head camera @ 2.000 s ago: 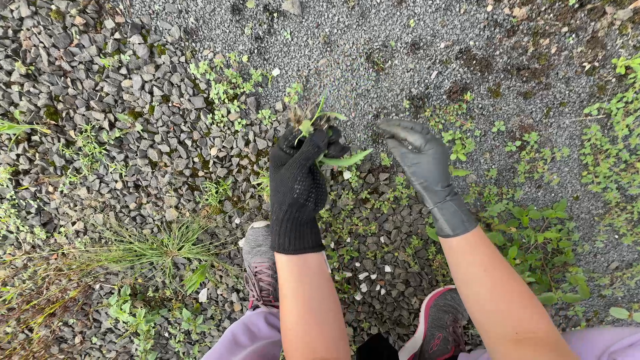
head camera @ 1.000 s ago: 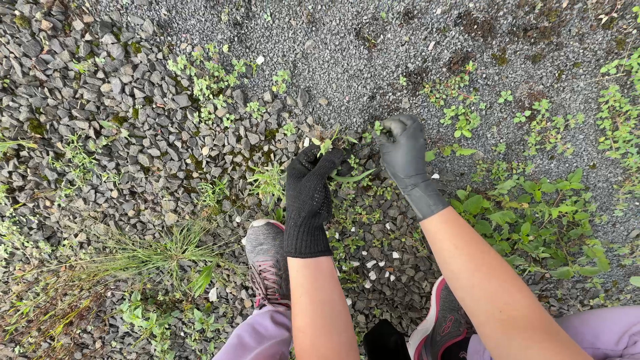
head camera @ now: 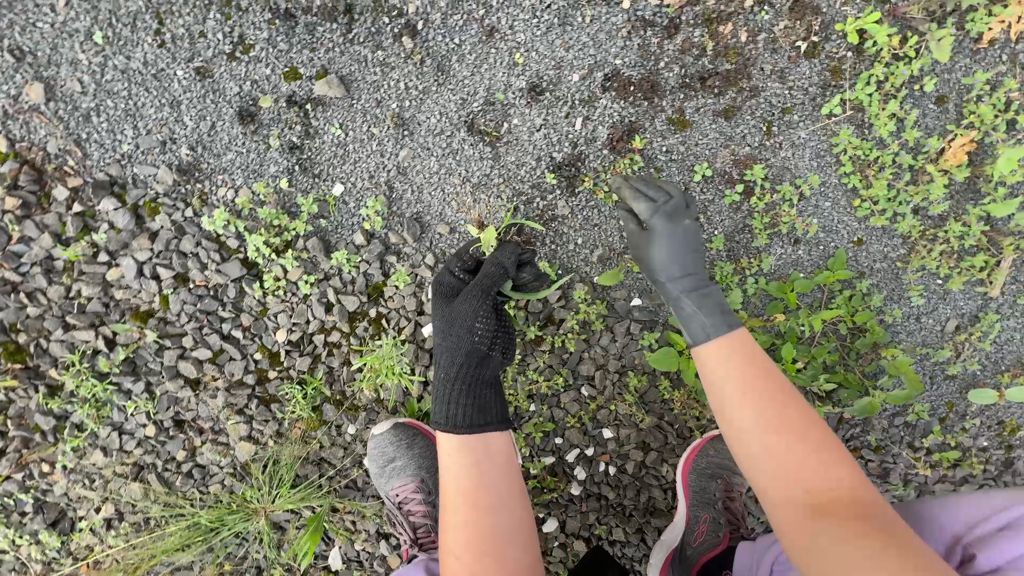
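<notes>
My left hand (head camera: 478, 320), in a black knit glove with a dotted palm, is closed around a small bunch of pulled weeds (head camera: 490, 238); leaves and thin roots stick out past the fingertips, and one long leaf hangs at its right side. To the right, my right hand (head camera: 660, 232) wears a smooth grey rubber glove. Its fingertips are at a small low weed (head camera: 620, 178) growing in the fine gravel; whether they grip it cannot be told.
Coarse gravel (head camera: 184, 320) lies at the left, fine grey gravel (head camera: 448, 96) across the top. A grass clump (head camera: 256, 512) grows at lower left, leafy weeds (head camera: 832, 328) at the right. My sneakers, left (head camera: 406, 480) and right (head camera: 704, 504), stand below the hands.
My right hand has moved from beside my left hand to a low weed farther up and right. My left hand keeps its bunch of weeds. The view has shifted.
</notes>
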